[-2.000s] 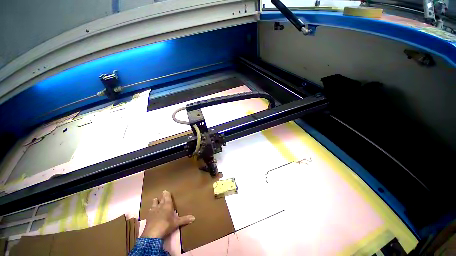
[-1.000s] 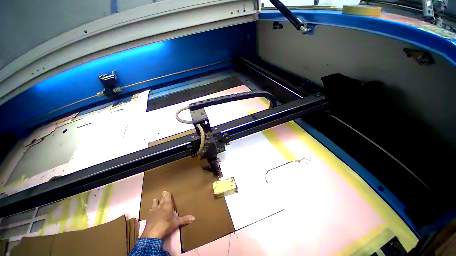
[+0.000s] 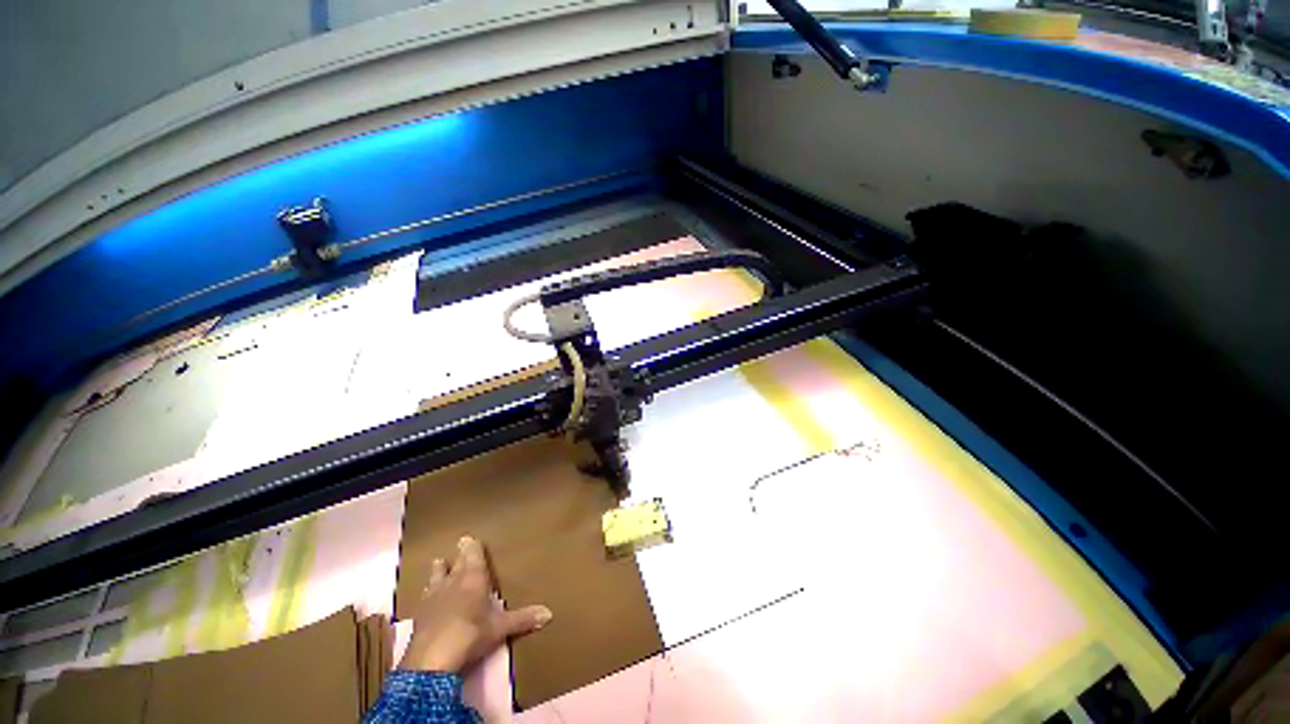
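A flat brown panel (image 3: 566, 573) lies on the bed, its upper part passing under the gantry beam. My left hand (image 3: 461, 608) lies palm down on its left part, fingers spread, the thumb pointing right. A small yellowish weight block (image 3: 637, 525) sits at the panel's right edge. The laser head (image 3: 601, 403) is just above the block, its nozzle close to the panel's right edge. My right hand is out of the picture.
The black gantry beam (image 3: 764, 340) crosses the bed. A stack of brown panels (image 3: 227, 676) lies at the front left. The pink-white bed cover (image 3: 891, 566) has yellow tape (image 3: 976, 495) and thin cut lines. The machine's grey side wall (image 3: 990, 156) stands at the right.
The laser head has shifted slightly right, and a little away from me since the last earlier frame. My left hand, the panel and the block have not visibly moved.
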